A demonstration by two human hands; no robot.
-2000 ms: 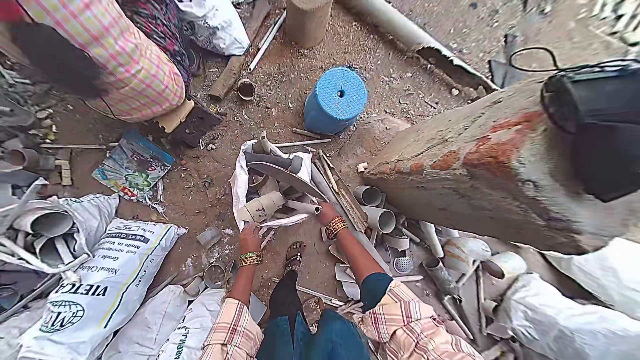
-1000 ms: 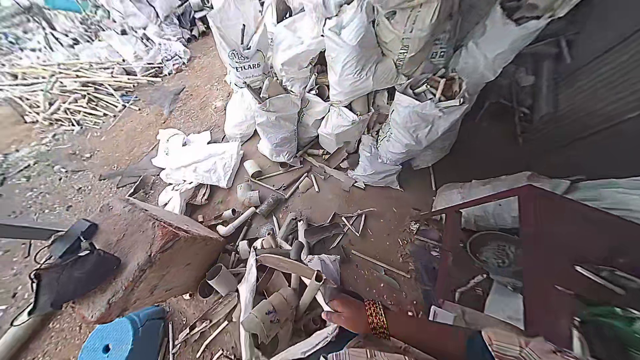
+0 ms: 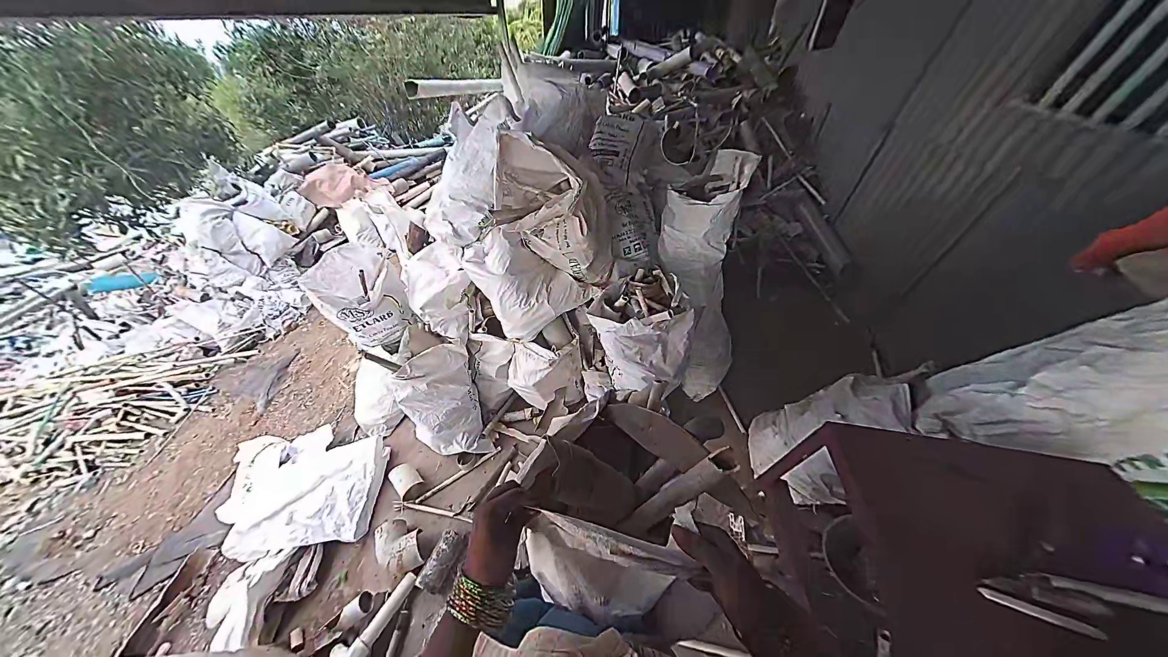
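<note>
My left hand (image 3: 500,529), with bangles at the wrist, is closed on the left rim of a white woven sack (image 3: 598,561) at the bottom middle. On the sack's right side, my right hand (image 3: 725,566) grips the rim near its edge. Between my hands the sack's mouth holds broken plastic pipe pieces (image 3: 680,488) and a wide curved piece (image 3: 657,438). The sack's lower part is hidden.
Filled sacks (image 3: 538,265) are piled ahead. Pipe offcuts (image 3: 406,479) and an empty white sack (image 3: 306,497) lie at left. A dark red metal frame (image 3: 922,511) stands at right, near a wall (image 3: 985,192). Another person's orange sleeve (image 3: 1131,239) shows at the right edge.
The view has swung up toward the sack pile. The sack of pipe pieces, earlier low on the ground, is now held up between both hands, and my left hand has come into view.
</note>
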